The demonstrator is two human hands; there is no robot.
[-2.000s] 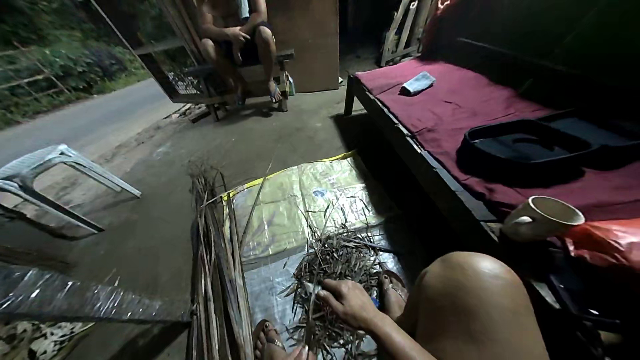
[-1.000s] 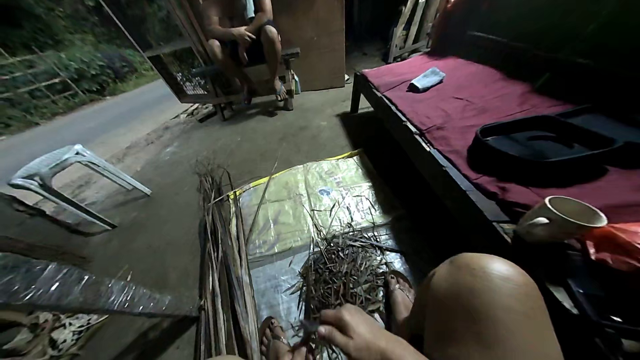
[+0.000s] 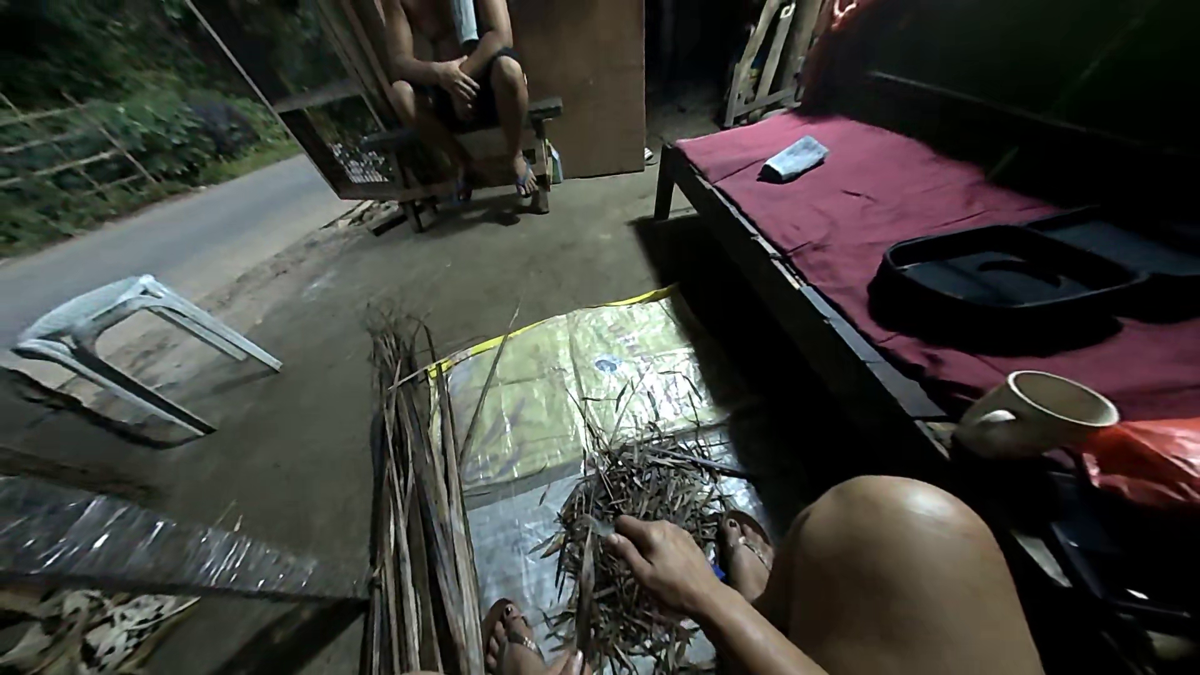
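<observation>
My right hand (image 3: 661,562) is over a heap of cut dried leaf pieces (image 3: 647,487), its thumb and forefinger closed on a small greyish object (image 3: 598,527), too blurred to name. A dried leaf strip (image 3: 587,581) runs from there down to my left hand (image 3: 568,666), of which only fingertips show at the bottom edge, pinching the strip's lower end. The heap lies on a flattened plastic sack (image 3: 525,403) between my sandalled feet. Left of the sack lies a bundle of long dried leaves (image 3: 412,506).
A plastic stool (image 3: 141,305) stands at left. A bench with red cloth (image 3: 872,216) runs along the right, bearing a black tray (image 3: 1012,272), a mug (image 3: 1041,412), a folded cloth (image 3: 795,159) and a red plastic bag (image 3: 1144,459). A person (image 3: 459,84) sits ahead.
My right hand has moved over the heap, first down towards my left hand, then back up and away from it along the strip. The seated person stays in place.
</observation>
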